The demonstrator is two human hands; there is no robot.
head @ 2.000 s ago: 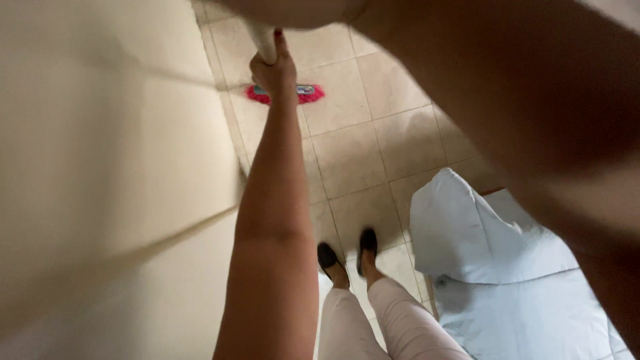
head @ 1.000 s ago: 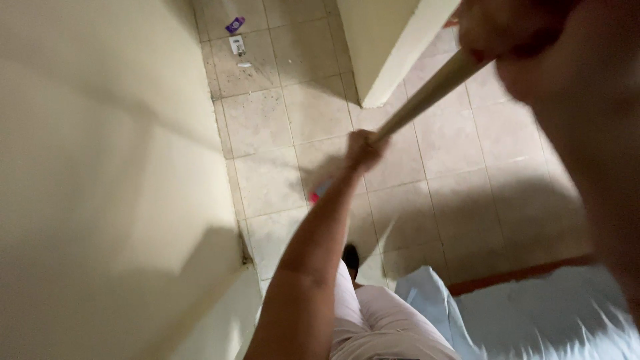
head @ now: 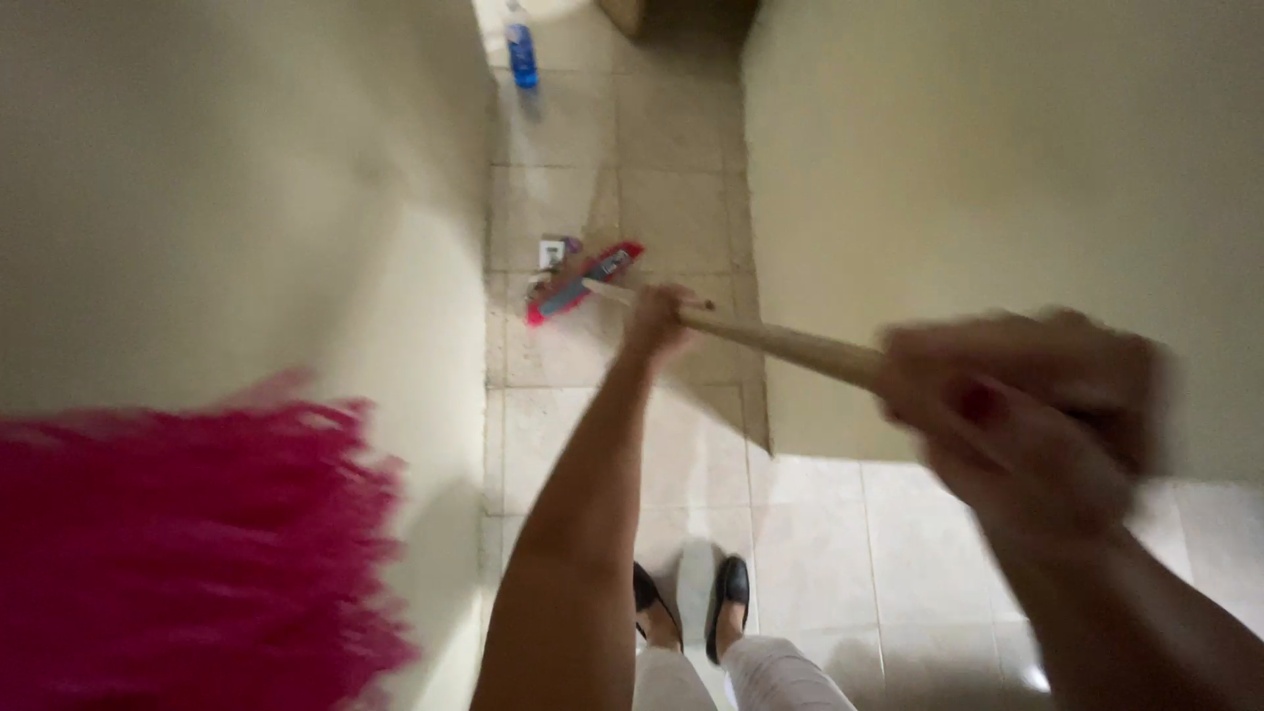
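My right hand [head: 1027, 415] is closed around the upper part of a pale broom handle [head: 790, 346], at the right of the view. Lower on the same handle, near the middle, my left hand [head: 664, 314] grips it. The broom head [head: 585, 284], grey with red bristles, lies slantwise on the tiled floor beyond my left hand. Touching or close to its left side are small bits of litter [head: 540, 286], a white piece [head: 552, 254] with a dark mark and a purple wrapper [head: 572, 245].
Walls stand on the left [head: 296, 197] and right [head: 987, 197] of a narrow tiled passage. A bottle of blue liquid [head: 521, 54] is farther up by the left wall. Blurred bright pink fringe [head: 197, 553] fills the lower left. My feet in black shoes [head: 729, 597] are below.
The view has shifted along the passage; the blue bottle and pink fringe now show. The broom head, near my feet two seconds ago, is now beside the white piece and purple wrapper.
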